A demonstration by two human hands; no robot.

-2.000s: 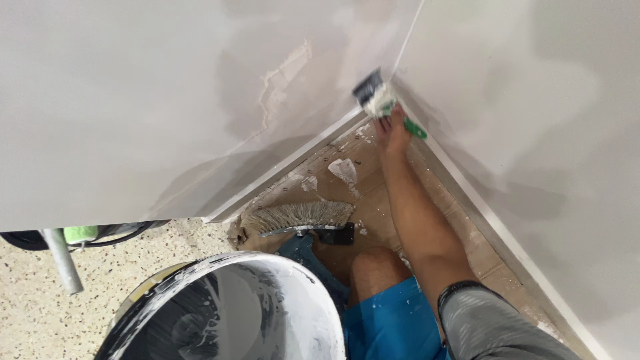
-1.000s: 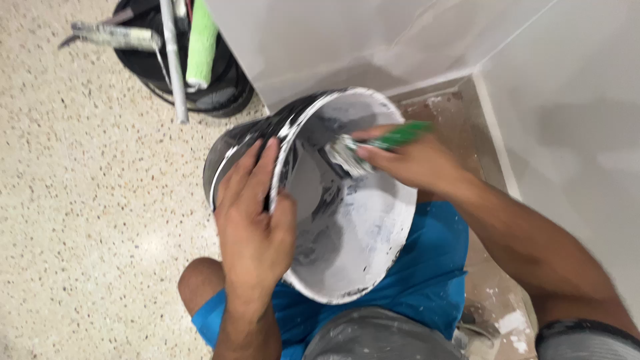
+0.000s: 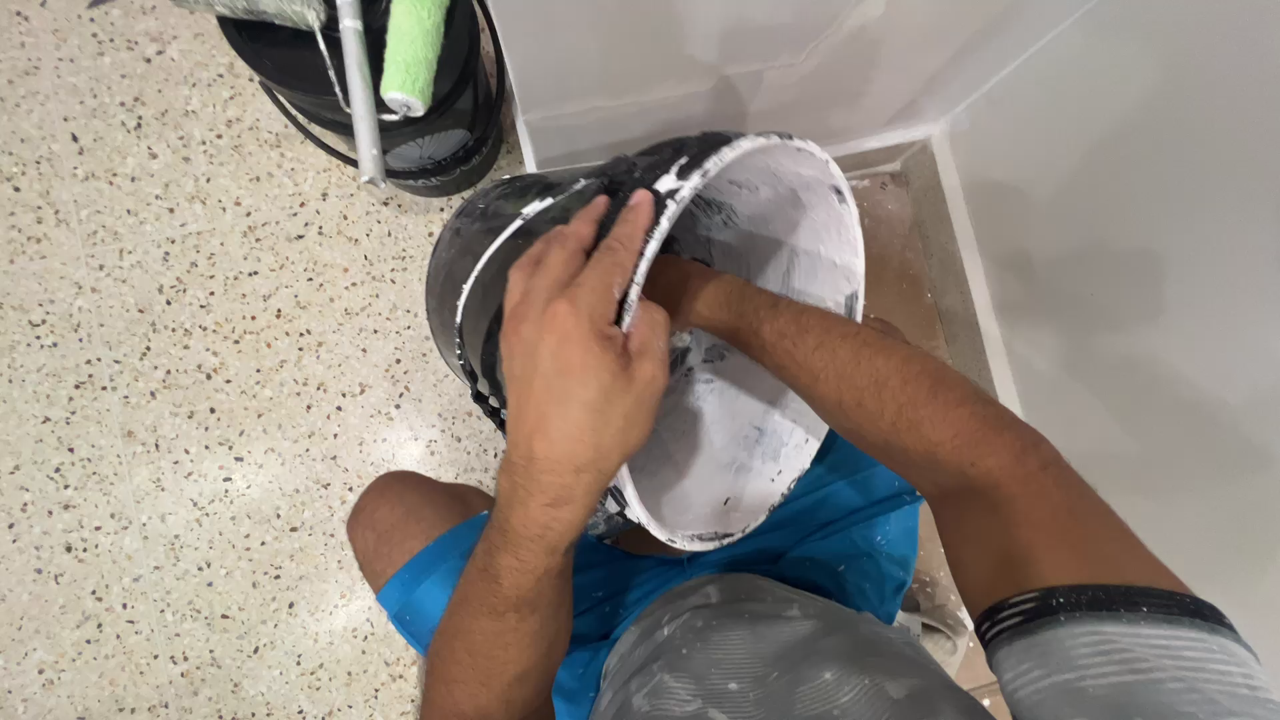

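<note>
A black plastic bucket (image 3: 760,430), its inside coated with whitish paint, stands tilted between my knees with its mouth toward me. My left hand (image 3: 585,340) grips its rim on the left side, fingers over the outer wall and thumb at the edge. My right hand (image 3: 685,290) reaches deep into the bucket; its fingers are mostly hidden behind the rim and my left hand, and the paintbrush is not clearly visible.
A second black bucket (image 3: 440,170) stands at the upper left, with a green paint roller (image 3: 412,55), another roller (image 3: 260,10) and a grey pole (image 3: 360,95) on it. Pale walls (image 3: 1130,230) meet in a corner at the right. Speckled terrazzo floor (image 3: 200,400) lies left.
Two seconds ago my right hand held the green-handled brush at the wall corner; one second ago it was inside the bucket's mouth. Now it is deeper inside. My left hand stays on the rim.
</note>
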